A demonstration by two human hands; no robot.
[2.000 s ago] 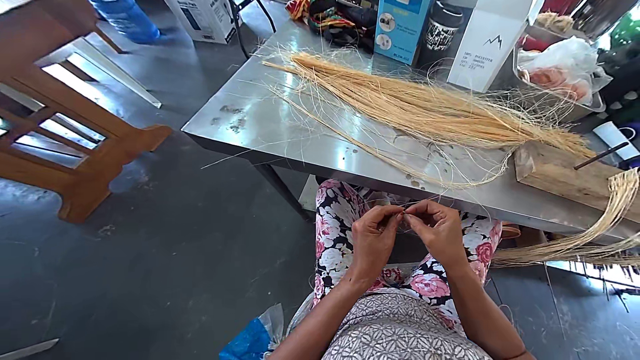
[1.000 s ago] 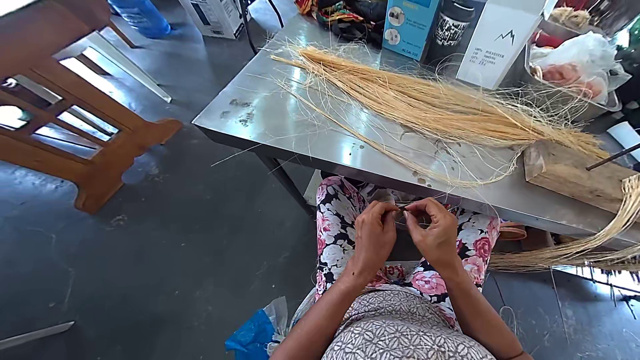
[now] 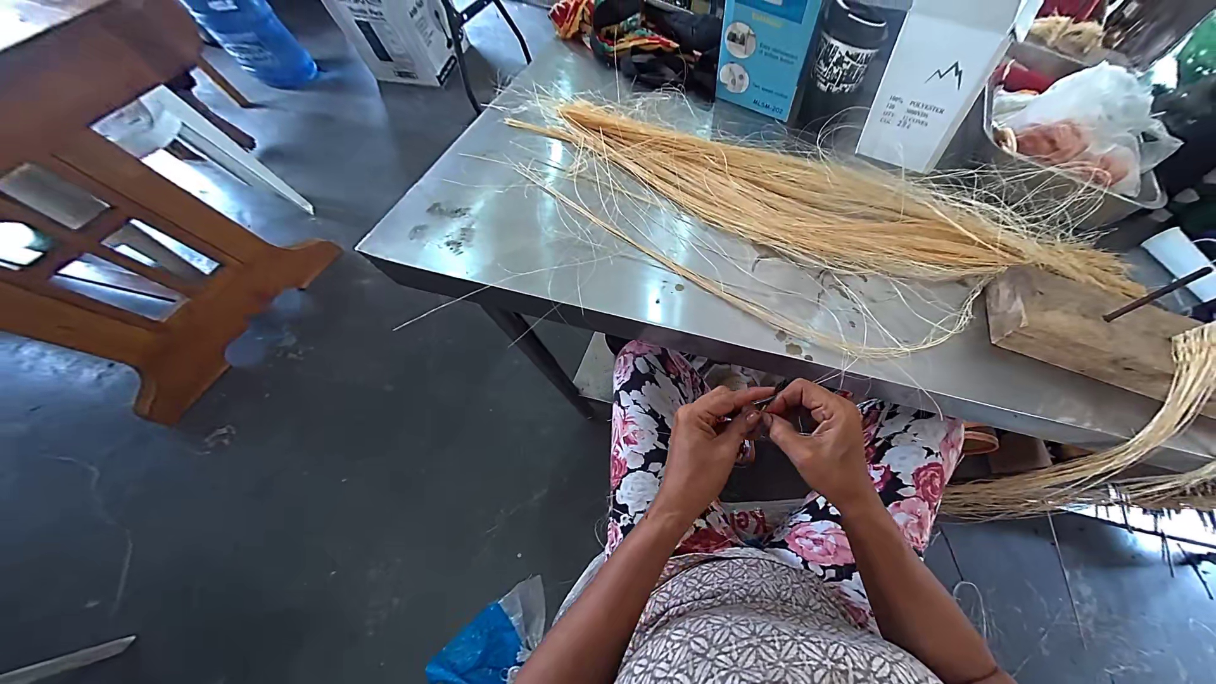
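My left hand (image 3: 708, 442) and my right hand (image 3: 819, 435) meet over my lap, just below the metal table's front edge. Thumb and forefinger of each pinch a small, thin strand (image 3: 765, 403), partly hidden by the fingertips; its kind is too small to tell. On the metal table (image 3: 427, 223) beyond them lies a long bundle of straw-coloured plant fibres (image 3: 807, 199), with loose hairs spreading around it. A thinner fibre strand (image 3: 665, 261) curves along the front of the bundle. More fibres (image 3: 1130, 446) hang over the table's right front edge.
A wooden block (image 3: 1073, 328) with a metal rod (image 3: 1157, 293) sits at the right. Along the back stand a blue box (image 3: 768, 57), a dark tumbler (image 3: 841, 62), a white box (image 3: 936, 81) and a bin with a plastic bag (image 3: 1092, 123). Wooden furniture (image 3: 199, 285) is at the left.
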